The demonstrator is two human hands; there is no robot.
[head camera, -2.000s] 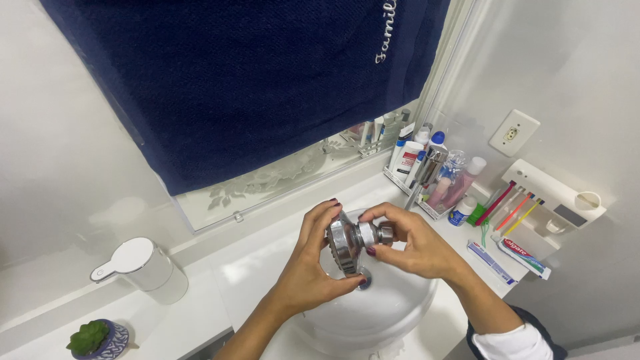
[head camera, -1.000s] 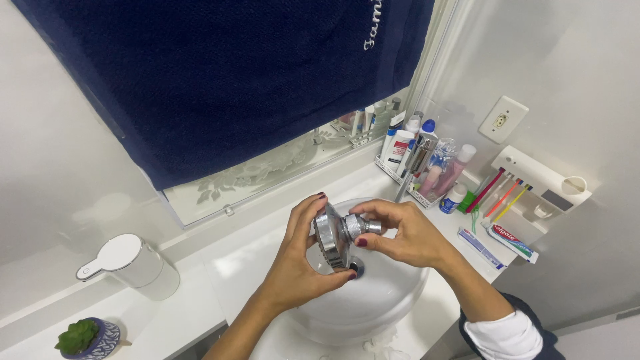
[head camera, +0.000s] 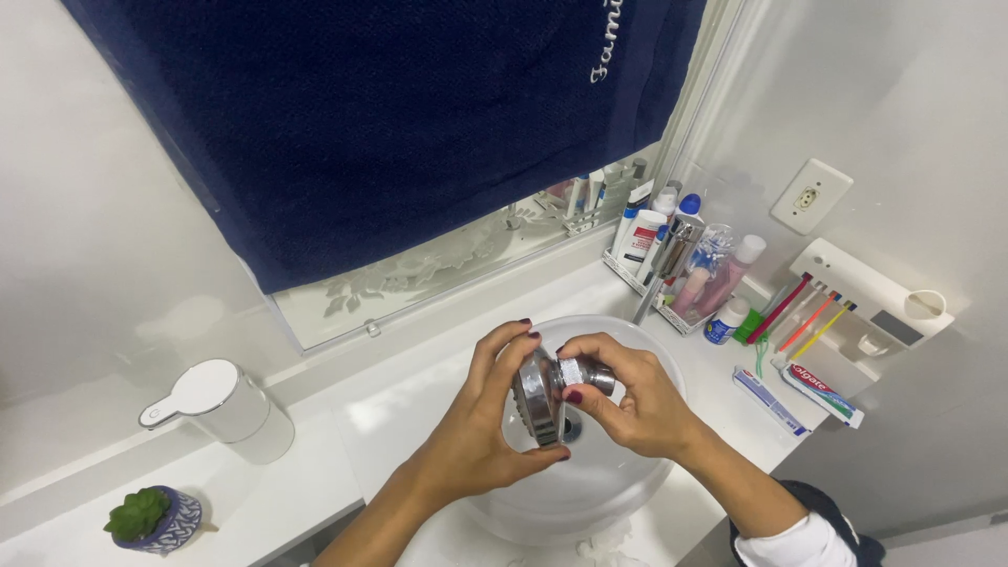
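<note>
A chrome shower head [head camera: 539, 398] is held over the white vessel sink [head camera: 606, 488], its nozzle face turned to the left. My left hand [head camera: 492, 417] grips the rim of its wide disc, fingers at the top and thumb underneath. My right hand [head camera: 634, 394] pinches the faceted collar [head camera: 570, 372] at the back between thumb and index finger; the threaded-looking end [head camera: 602, 380] sticks out beneath the fingers. Behind the collar and disc, the sink drain [head camera: 571, 428] partly shows.
A chrome faucet [head camera: 676, 248] rises behind the sink, beside a tray [head camera: 622, 272] of bottles. Toothpaste tubes [head camera: 823, 392] lie right, below a wall toothbrush holder [head camera: 866, 295]. A white soap dispenser [head camera: 228, 409] and a potted succulent [head camera: 138, 513] stand left. A navy towel [head camera: 394, 118] hangs over the mirror.
Both hands keep hold of the shower head over the sink. The right fingers have shifted around its collar, and the disc has turned slightly.
</note>
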